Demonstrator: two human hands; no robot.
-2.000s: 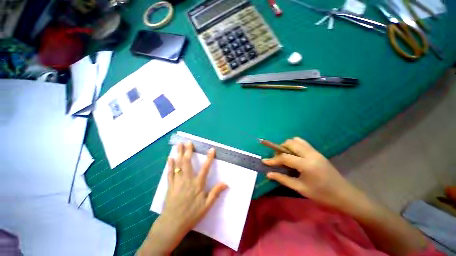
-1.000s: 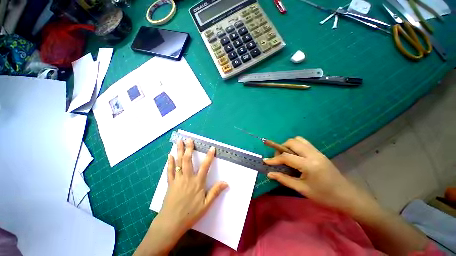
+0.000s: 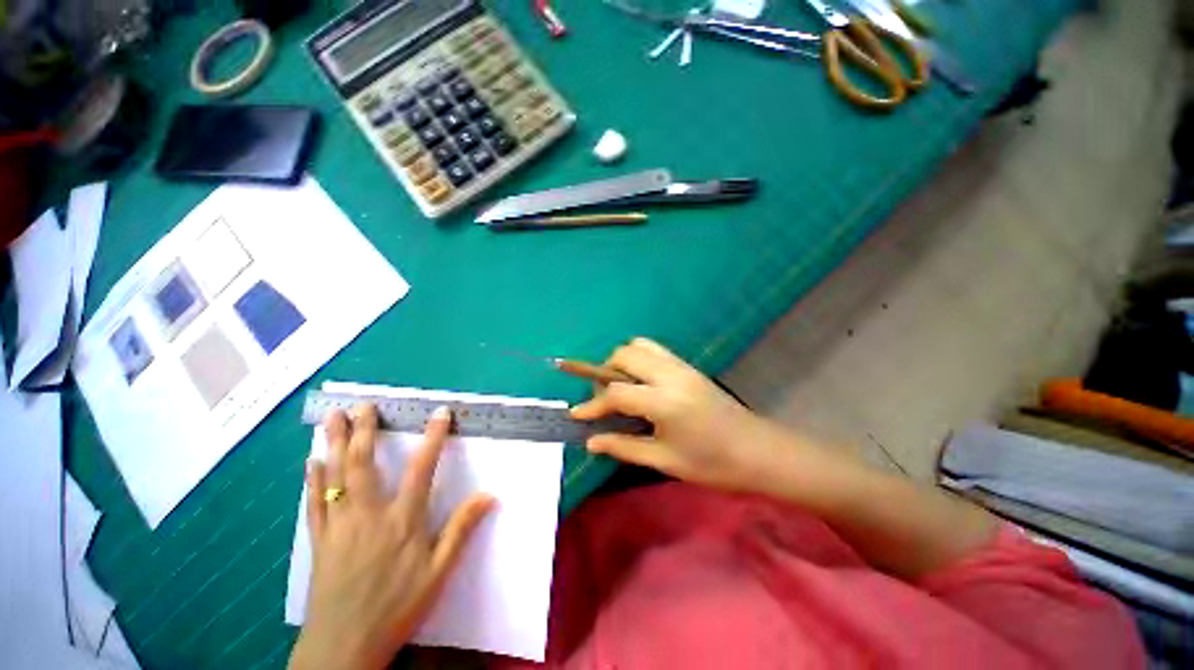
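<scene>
A white card [image 3: 504, 550] lies on the green cutting mat in front of me. A long steel ruler [image 3: 504, 420] lies across it near its far edge. My left hand [image 3: 380, 543] is spread flat, its fingertips pressing on the ruler and the rest over the card. My right hand [image 3: 674, 416] holds an awl [image 3: 592, 372] with a brown handle and thin metal point, pointing left above the mat. Its fingers also touch the ruler's right end, which they partly cover.
Printed sheet [image 3: 170, 380], smartphone [image 3: 237, 143], tape roll [image 3: 232, 59] and calculator [image 3: 441, 111] lie beyond. A short steel ruler [image 3: 576, 196], dark cutter [image 3: 714, 191], pencil [image 3: 570, 220], eraser [image 3: 609, 145] and scissors [image 3: 875, 63] lie farther right. Card offcuts [image 3: 33, 524] are at left.
The view has shifted and turned to the right, so everything on the mat appears farther left. Both hands keep the same hold on the ruler and awl.
</scene>
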